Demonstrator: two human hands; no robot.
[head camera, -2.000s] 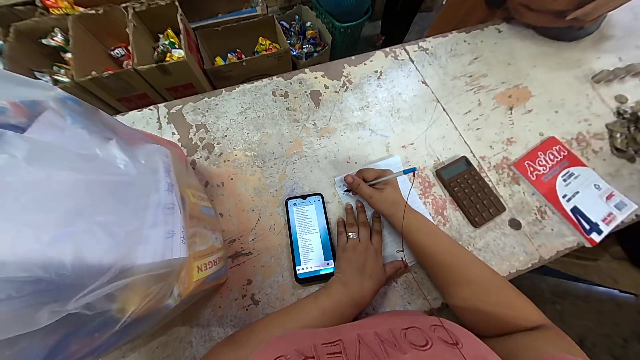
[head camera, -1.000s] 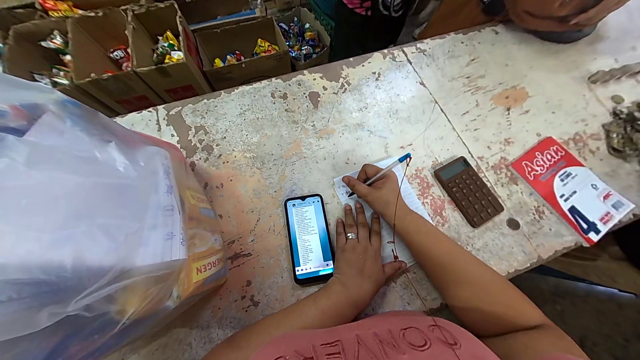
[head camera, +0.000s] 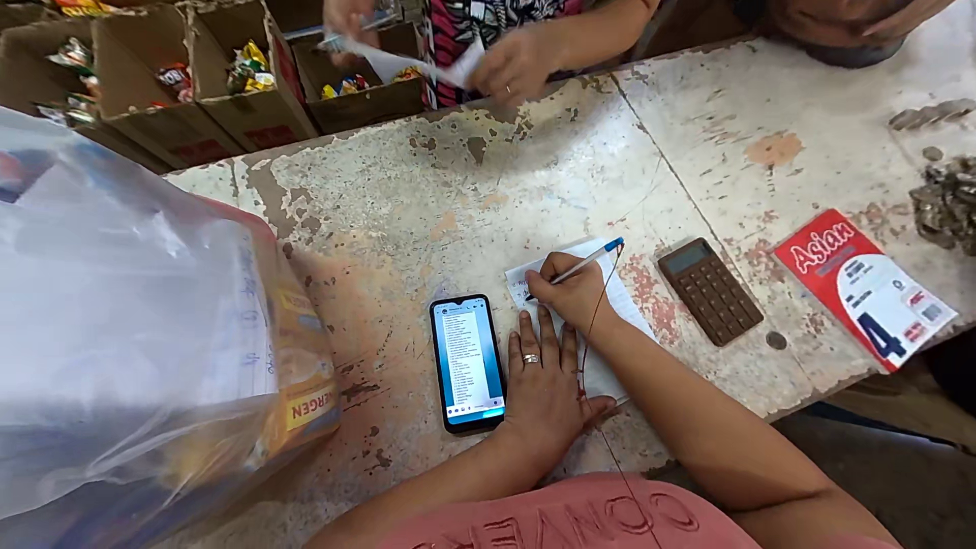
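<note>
My right hand (head camera: 573, 288) grips a ballpoint pen (head camera: 585, 260) with a blue end, its tip on a sheet of white paper (head camera: 629, 309) that bears handwriting. A thin dark red string hangs from the pen's end. My left hand (head camera: 543, 377), with a ring on one finger, lies flat with spread fingers on the lower left part of the paper. Just left of it a smartphone (head camera: 468, 364) lies face up, its screen lit with lines of text. Right of the paper is a brown calculator (head camera: 710, 291).
A red and white pad (head camera: 865, 290) and a heap of coins (head camera: 945, 202) lie at right on the worn table (head camera: 427, 198). A large filled plastic bag (head camera: 130, 328) stands at left. Cardboard boxes (head camera: 171, 130) of packets line the far side, beside a person's hands (head camera: 518, 65) holding paper.
Another person's hands with paper have come into view over the table's far edge. My right hand still holds the pen on the paper, and my left hand has stayed flat.
</note>
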